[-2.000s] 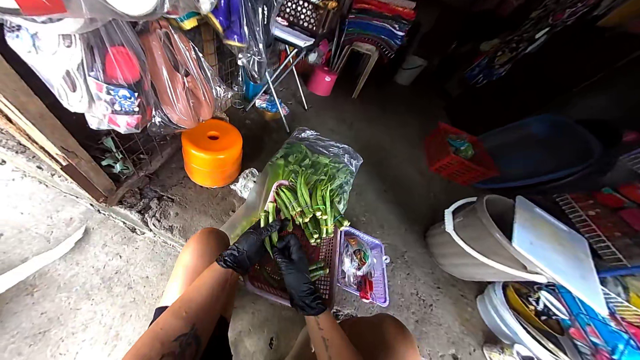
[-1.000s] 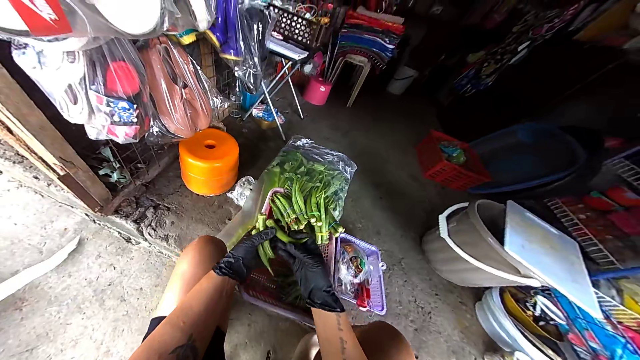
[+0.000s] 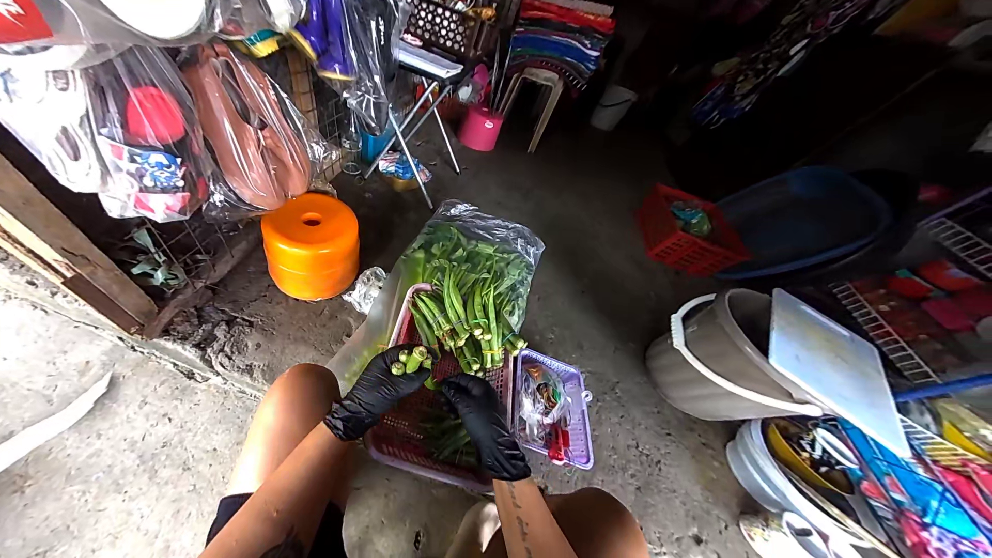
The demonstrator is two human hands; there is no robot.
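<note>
Black gloves cover both hands. My left hand [image 3: 381,391] holds several okra pods [image 3: 411,360], their cut stem ends facing up. Close by on the right, my right hand [image 3: 477,415] has its fingertips near those pods; whether it grips anything is hidden. Both are over a red plastic basket [image 3: 395,446] with loose green pods at its bottom. Rubber-banded okra bundles [image 3: 469,314] lie across the basket's far end, beside a clear plastic bag of leafy greens [image 3: 496,240]. A small purple basket [image 3: 580,418] to the right holds a plastic bag of rubber bands [image 3: 542,395].
An orange plastic stool [image 3: 311,248] stands at the front left, below bagged shoes [image 3: 248,132]. To the right are a grey bucket [image 3: 697,368] with a white lid [image 3: 833,364], a red crate [image 3: 690,232] and a blue basin [image 3: 806,217]. My knees flank the basket.
The okra in my left hand has turned from pointing downward to stem ends up, gathered in a small bunch. My right hand has moved slightly off it.
</note>
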